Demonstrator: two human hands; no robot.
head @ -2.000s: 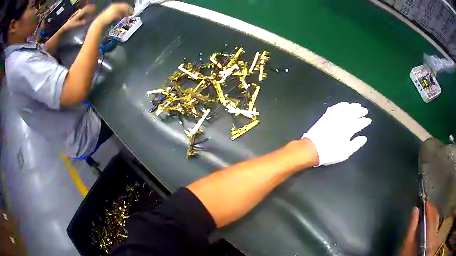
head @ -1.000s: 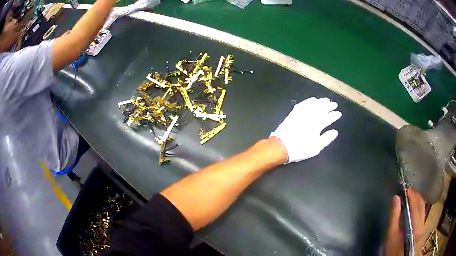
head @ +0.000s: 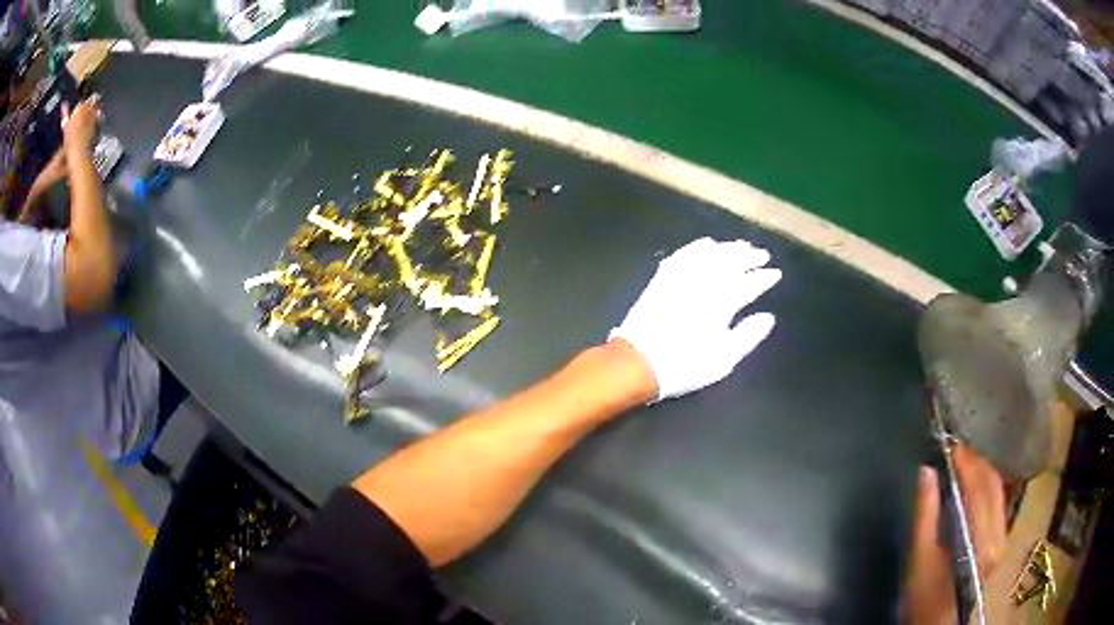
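My left hand (head: 696,320), in a white glove, lies palm down on the dark mat (head: 733,488) with fingers a little apart and nothing seen in it. My right hand (head: 959,537) is bare, at the lower right, partly hidden by the rim of the fume extractor hood (head: 996,379). Whether it holds something cannot be told. A loose pile of brass contact strips (head: 409,250) with short dark wires lies on the mat to the left of my gloved hand.
Green conveyor belt (head: 733,110) with a pale rail (head: 574,137) runs beyond the mat, carrying power strip housings (head: 1004,213). Another person (head: 61,281) works at left, near a housing (head: 189,133). A black parts bin (head: 183,537) is below the edge; a cardboard tray (head: 1032,537) is at right.
The view has swung right, so the mat and strips appear further left. More housings show on the belt. The other person's arms are lower. My gloved hand stays flat on the mat.
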